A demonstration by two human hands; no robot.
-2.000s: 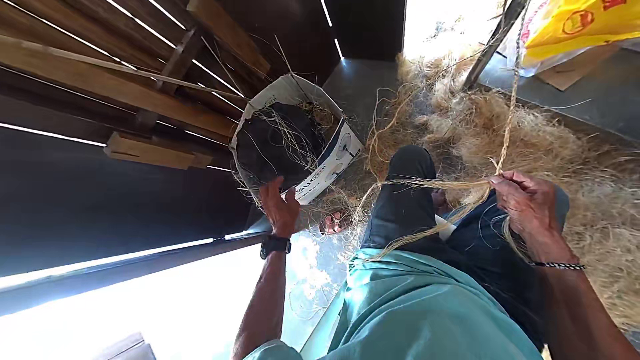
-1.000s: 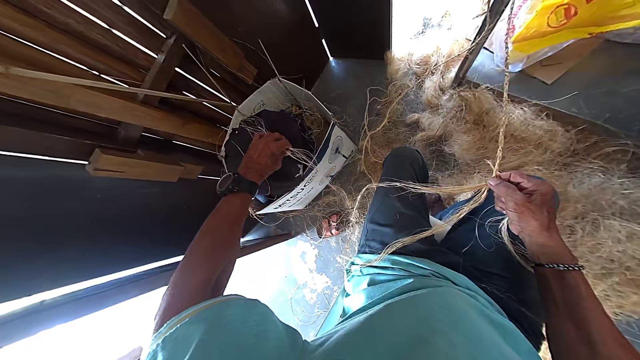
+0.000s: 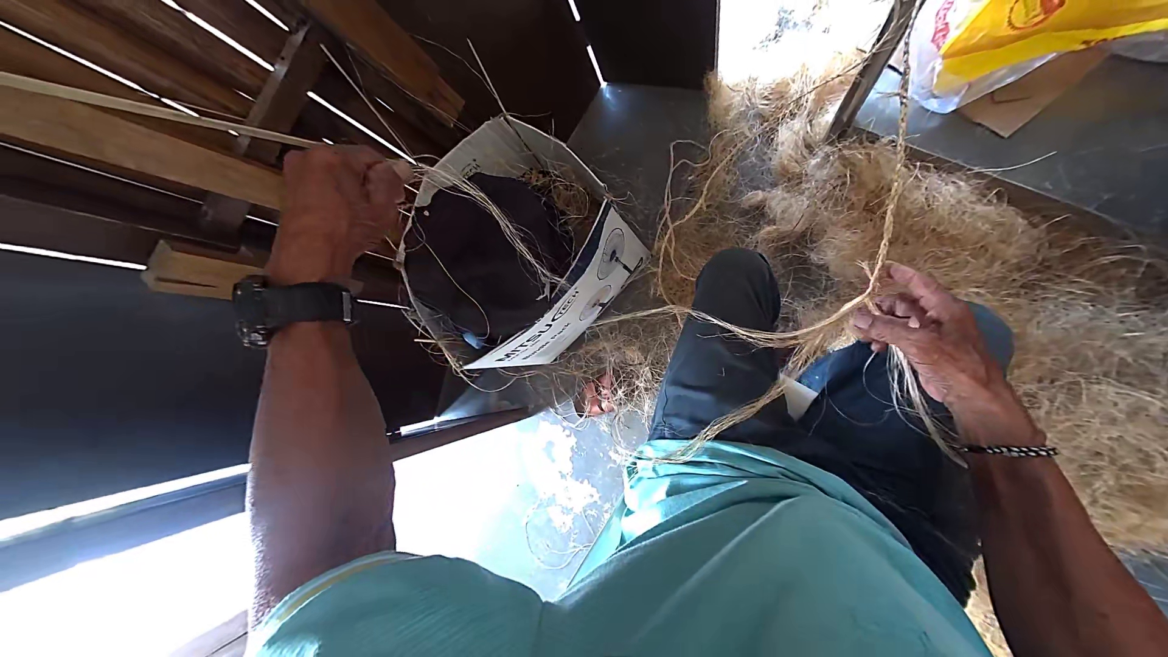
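My left hand (image 3: 342,196), with a black watch at the wrist, is closed on a thin bundle of pale plant fibers (image 3: 488,203) left of an open cardboard box (image 3: 557,333). The bundle trails over dark cloth (image 3: 488,260) inside the box. Over my right thigh, my right hand (image 3: 922,333) pinches a cord of twisted fiber (image 3: 891,214) where it meets loose strands. The cord runs up past the top edge of the view. Loose strands (image 3: 730,330) stretch left from the pinch across my knee, and others hang below my fingers.
Loose tan fiber (image 3: 849,201) is heaped on the floor at the right. A yellow plastic bag (image 3: 1031,36) lies at the top right near a wooden post (image 3: 871,78). Slatted wooden boards (image 3: 137,137) and a dark wall flank the left. My bare foot (image 3: 598,394) shows below the box.
My left hand has gone from the box's near rim into the box, then out to its left with fibers in it. My right hand stays at the cord.
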